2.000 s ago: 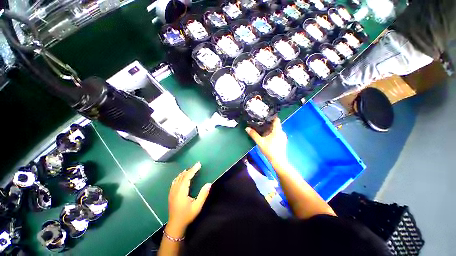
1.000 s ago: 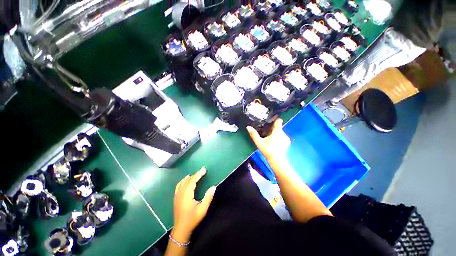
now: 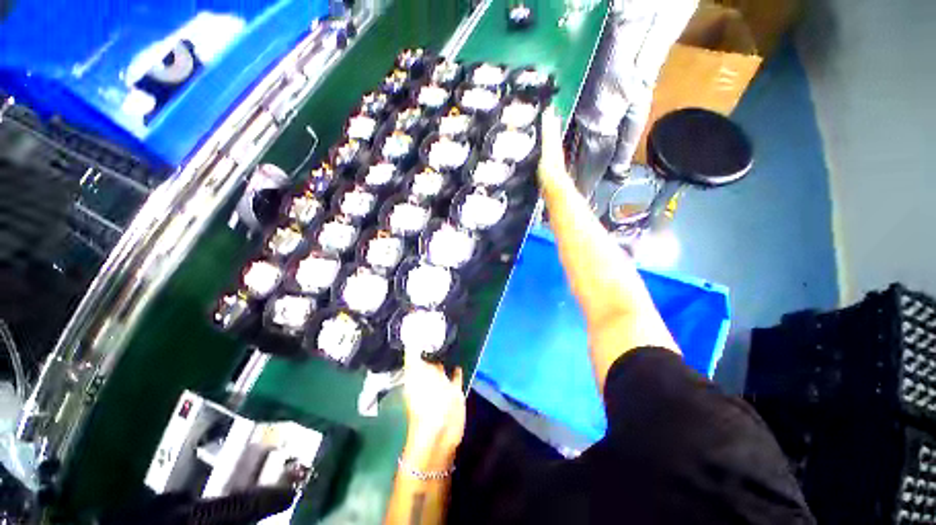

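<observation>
Grouped units point(image 3: 407, 217), with black rounded shells and bright silver-white centres, stand in dense rows on the green bench. My left hand point(image 3: 433, 402), with a bracelet at the wrist, is at the near end of the group. Its fingertips touch the edge of the nearest right unit point(image 3: 423, 330), with the thumb apart. My right hand point(image 3: 552, 149) reaches along the right side of the group near its far corner. Its fingers are blurred against the units, and whether they grip is unclear.
The screw feeder point(image 3: 236, 451) is at the bottom left, with part of the black driver point(image 3: 241, 505) below. A small crumpled white piece point(image 3: 378, 392) lies beside my left hand. A blue bin point(image 3: 544, 338) is below the bench edge. A black stool point(image 3: 701, 147) and black stacked trays point(image 3: 852, 379) are right.
The view has swung right along the bench. My right hand has moved from the near unit to the far right side of the group. My left hand has moved to the near end.
</observation>
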